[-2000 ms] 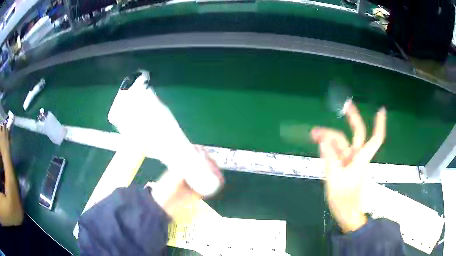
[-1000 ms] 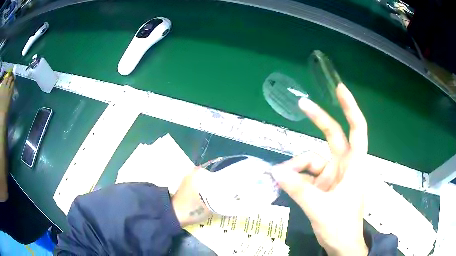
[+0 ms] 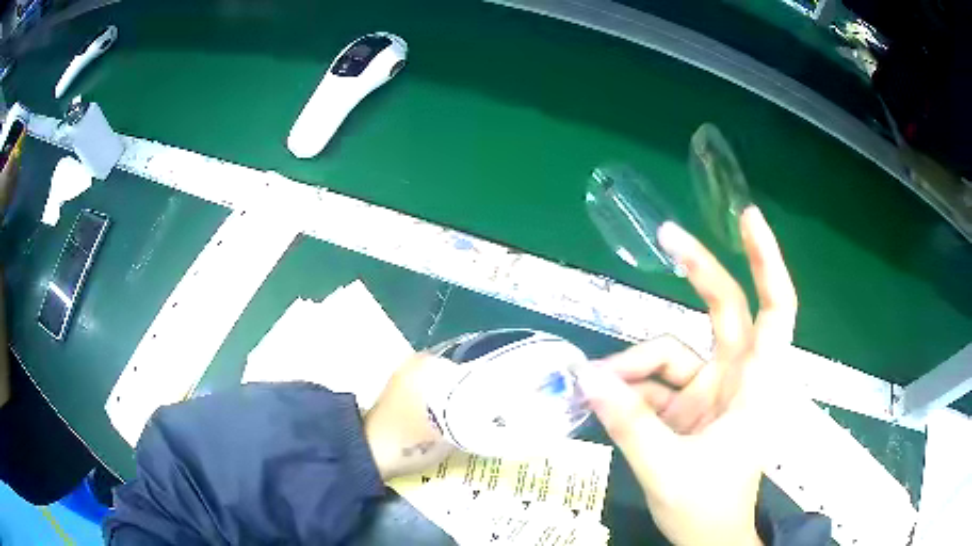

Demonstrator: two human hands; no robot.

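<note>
My left hand (image 3: 403, 427) holds a white handheld device (image 3: 501, 400) with its rounded white face turned up and a dark panel along its far edge. My right hand (image 3: 693, 427) pinches thumb and index finger at the right side of that face, beside a small bluish spot (image 3: 556, 382). Whatever is between the fingertips is too small to tell. Two clear oval films stick to raised right fingertips, one film (image 3: 629, 217) on the left and another film (image 3: 719, 181) on the right. A label sheet (image 3: 533, 485) with rows of small print lies below the device.
A white device (image 3: 343, 96) and another device (image 3: 85, 62) lie on the green belt (image 3: 480, 139). A scuffed white rail (image 3: 405, 229) runs in front. A phone (image 3: 75, 274), a white scrap (image 3: 67, 187) and a pale block (image 3: 94, 139) are at left, near another person's hand.
The belt devices have shifted slightly right. The bluish spot shows more clearly at my right fingertips. The raised films have tilted, and a white scrap now shows beside the phone.
</note>
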